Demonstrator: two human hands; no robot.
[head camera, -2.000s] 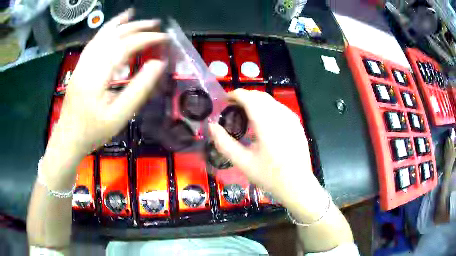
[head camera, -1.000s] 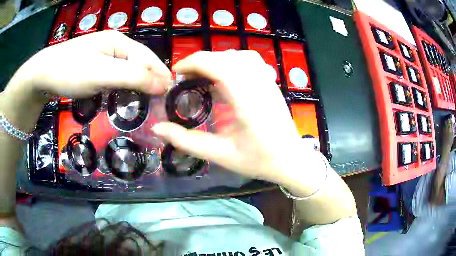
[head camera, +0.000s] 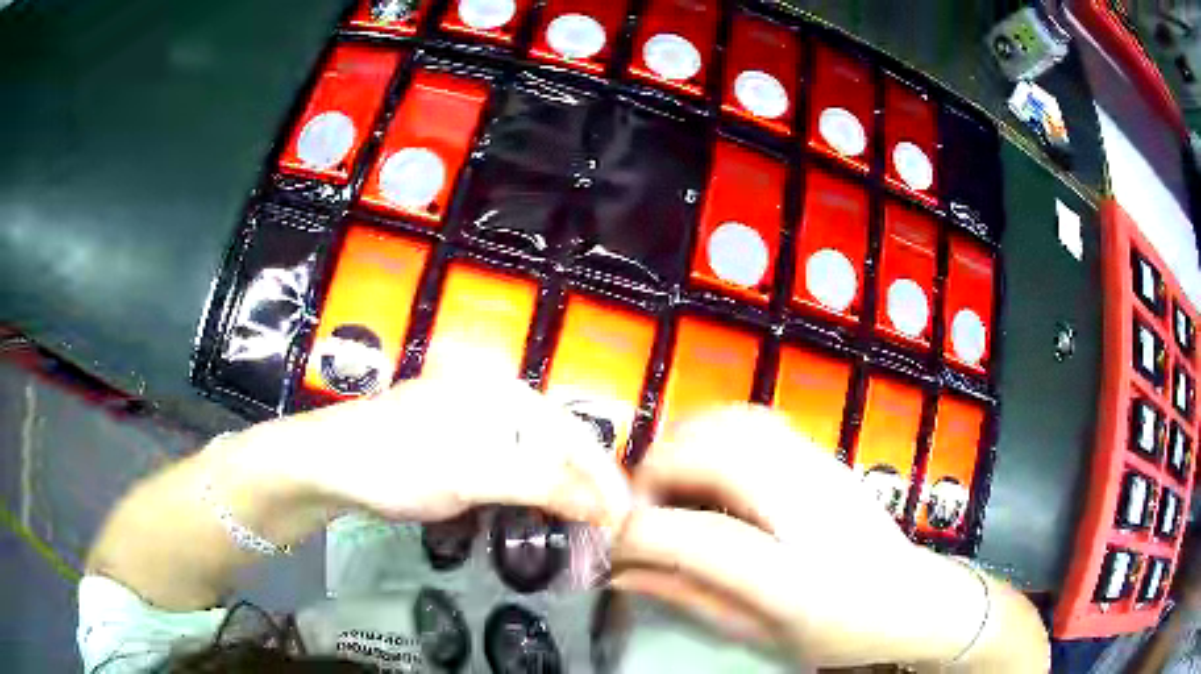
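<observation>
My left hand (head camera: 461, 448) and my right hand (head camera: 738, 527) meet at the near edge of the black tray, fingertips together. Between them they pinch the clear film carrier sheet (head camera: 574, 560), which hangs below my hands over my lap. Several black ring discs (head camera: 522, 640) with metallic centres show on it in rows. The black blister tray (head camera: 580, 178) holds glossy orange-red housings (head camera: 461, 132). Far and middle row housings mostly show pale round recesses. Near row housings show fitted discs where my hands do not cover them.
A red foam tray (head camera: 1077, 612) with small rectangular parts stands at the right. A white scrap (head camera: 1068, 229) and a small round item (head camera: 1063, 342) lie on the dark green surface (head camera: 119, 171). Several tray pockets are black.
The view has shifted and turned. My hands have moved from over the tray to its near edge, with the film sheet now hanging over my lap and my fingertips together.
</observation>
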